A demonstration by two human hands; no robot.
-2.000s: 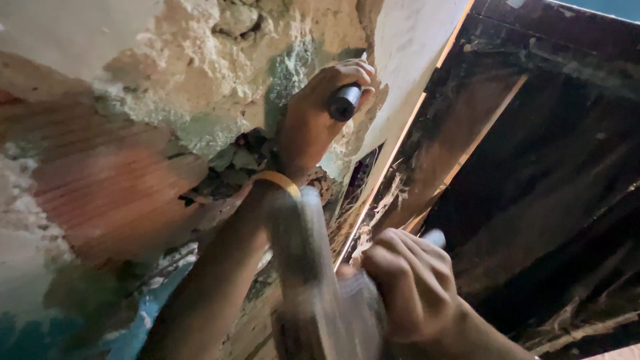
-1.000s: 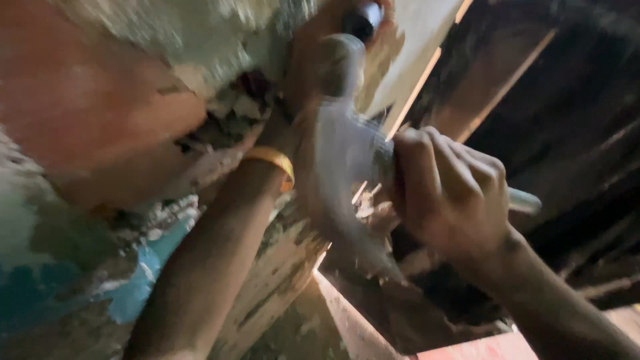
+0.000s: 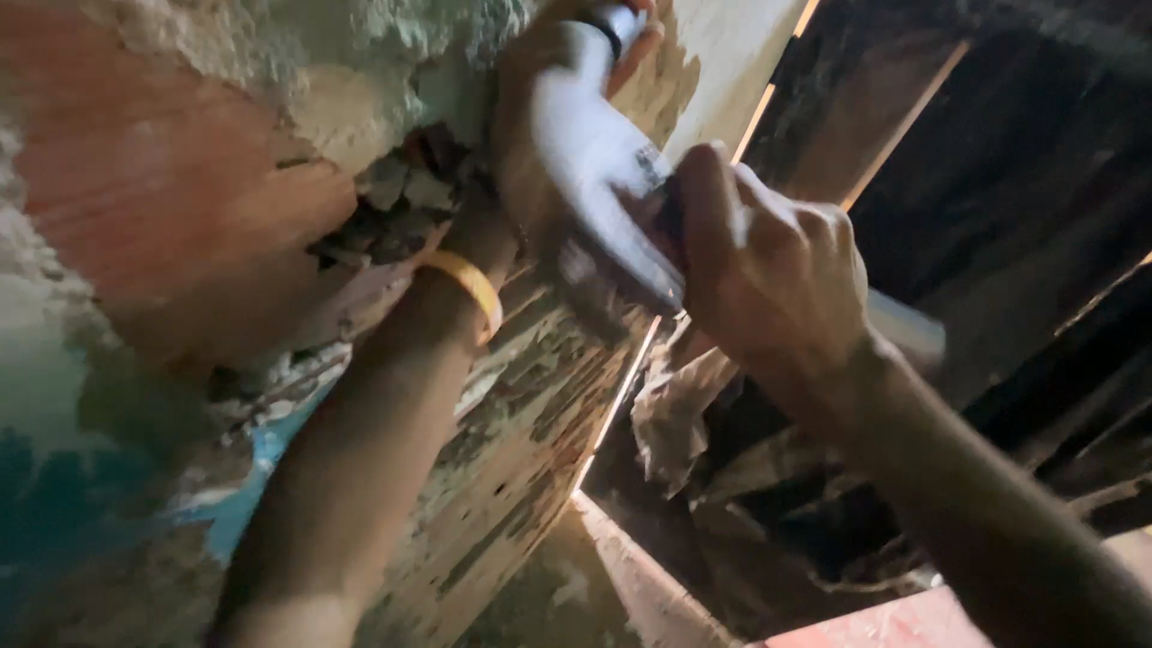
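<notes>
My right hand [image 3: 774,261] is closed around the handle of a claw hammer [image 3: 594,144], whose head is motion-blurred and whose handle end sticks out past the little finger. The striking face lies close to the dark round end of a rod-like tool [image 3: 616,27] at the top. My left hand [image 3: 549,81] is wrapped around that tool against the wall; the hammer head hides much of this hand, and the tool's far end is out of sight. A yellow-orange wristband [image 3: 468,288] circles my left wrist.
The damaged wall [image 3: 180,180] shows peeling plaster, exposed reddish brick and a broken cavity [image 3: 396,198] beside my left wrist. A bright gap runs along the wall's upper edge. Dark roof boards [image 3: 990,180] fill the right, with torn sheet material [image 3: 670,414] hanging below my right hand.
Two seconds ago the hammer was lower, away from the rod-like tool; since then it has come up to the tool's end. The view has shifted. Both hands keep their holds.
</notes>
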